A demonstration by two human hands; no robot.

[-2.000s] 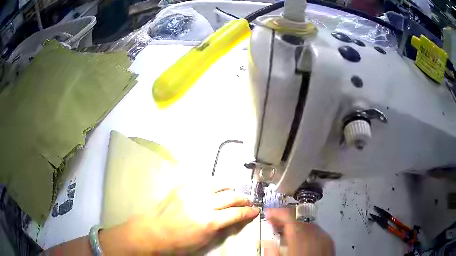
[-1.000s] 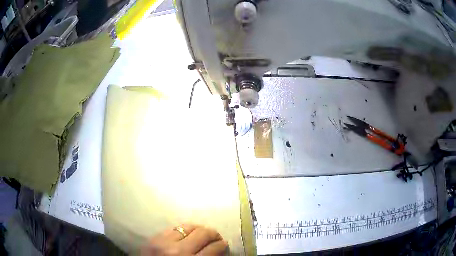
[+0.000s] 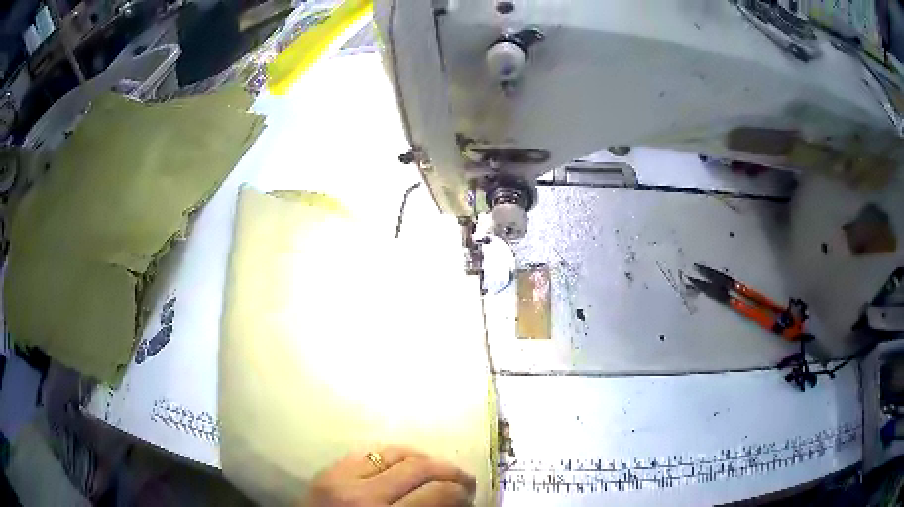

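A pale olive cloth panel (image 3: 287,396), washed out white by the lamp, lies left of the needle, its right edge running forward from the presser foot (image 3: 473,250). My left hand (image 3: 396,481), with a ring, is at the bottom, cut off by the picture's edge. Its bent fingers are closed on the panel near its right edge; the fingertips and thumb are hidden. My right hand is out of the picture. The white sewing machine head (image 3: 515,109) stands over the panel's far end.
A darker olive stack of cut panels (image 3: 109,228) lies left. Snips with orange-red handles (image 3: 758,309) lie right on the bed. A tan patch (image 3: 534,302) is right of the foot. A ruler scale (image 3: 684,465) runs along the front edge. A yellow lamp-like body (image 3: 315,45) shows behind.
Both hands were at the needle; my left hand moved back toward me along the panel and my right hand left the picture. More panel shows in front of the foot. The view has shifted.
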